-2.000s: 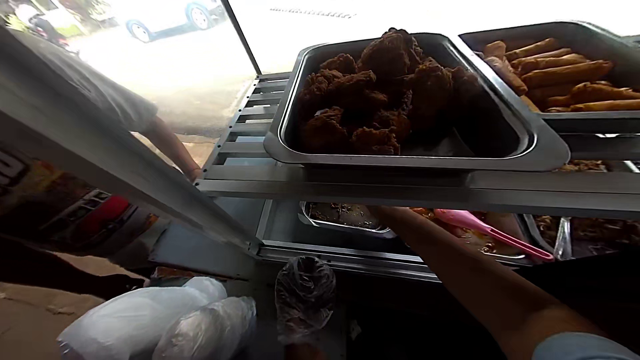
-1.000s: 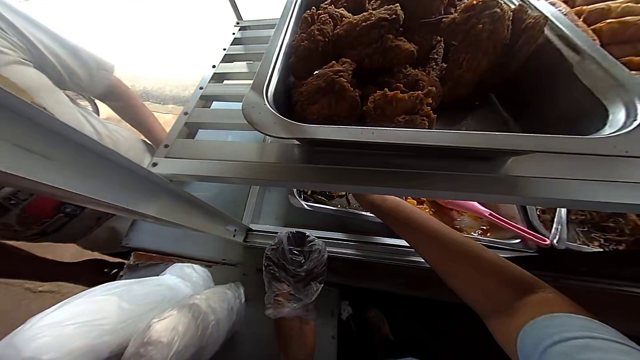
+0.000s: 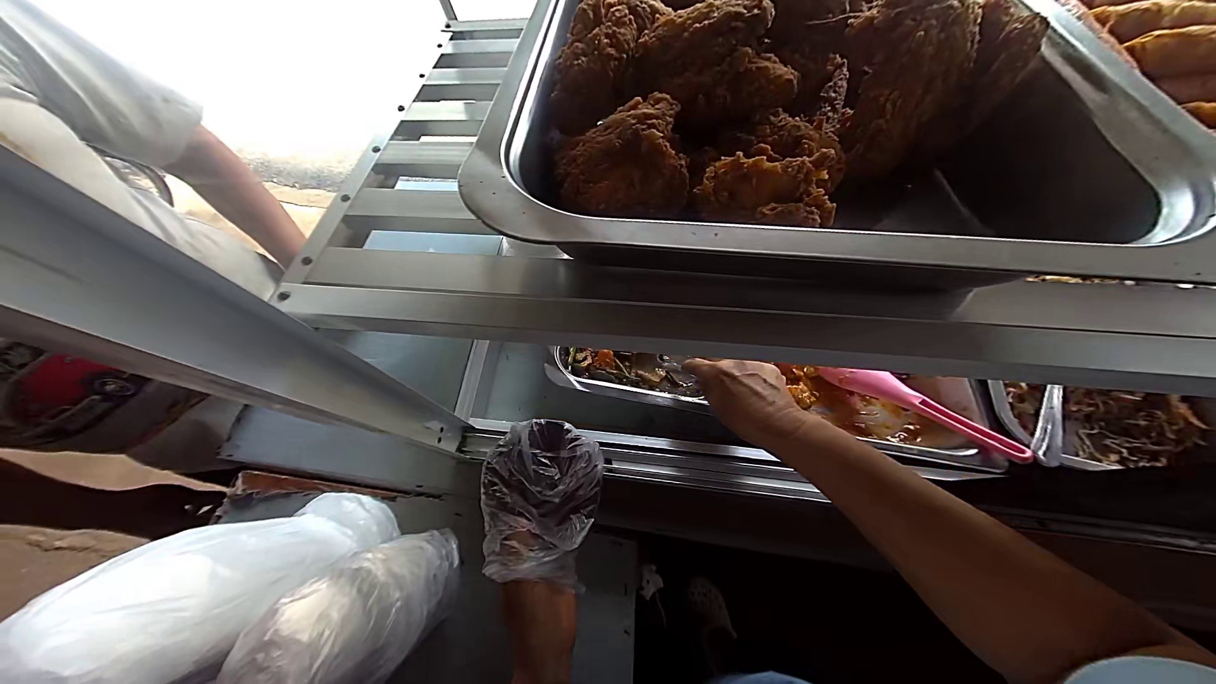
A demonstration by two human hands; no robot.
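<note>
A clear plastic bag point(image 3: 540, 484) covers my left hand point(image 3: 534, 546), its mouth spread open and facing up, just in front of the food case's lower rail. Under the slatted metal shelf, my right hand point(image 3: 750, 399) reaches over a metal tray of cooked vegetables point(image 3: 632, 372); its fingers are closed around something, perhaps a utensil handle, too hidden to tell. Right of that hand a pink plastic spoon point(image 3: 912, 399) rests in a tray of saucy food point(image 3: 860, 418). Another tray with shredded food point(image 3: 1130, 427) is farther right.
On the shelf point(image 3: 665, 304) stands a deep metal tray point(image 3: 817, 249) of fried chicken point(image 3: 627, 157), with fried rolls point(image 3: 1173, 47) at the upper right. Bundles of plastic bags point(image 3: 190, 579) lie at lower left. A slanted metal post point(image 3: 218, 304) crosses the left side. A person's arm point(image 3: 237, 195) is beyond it.
The bag on my left hand has come up and its mouth has opened wider. My right hand now shows more below the shelf. The view has shifted closer to the case.
</note>
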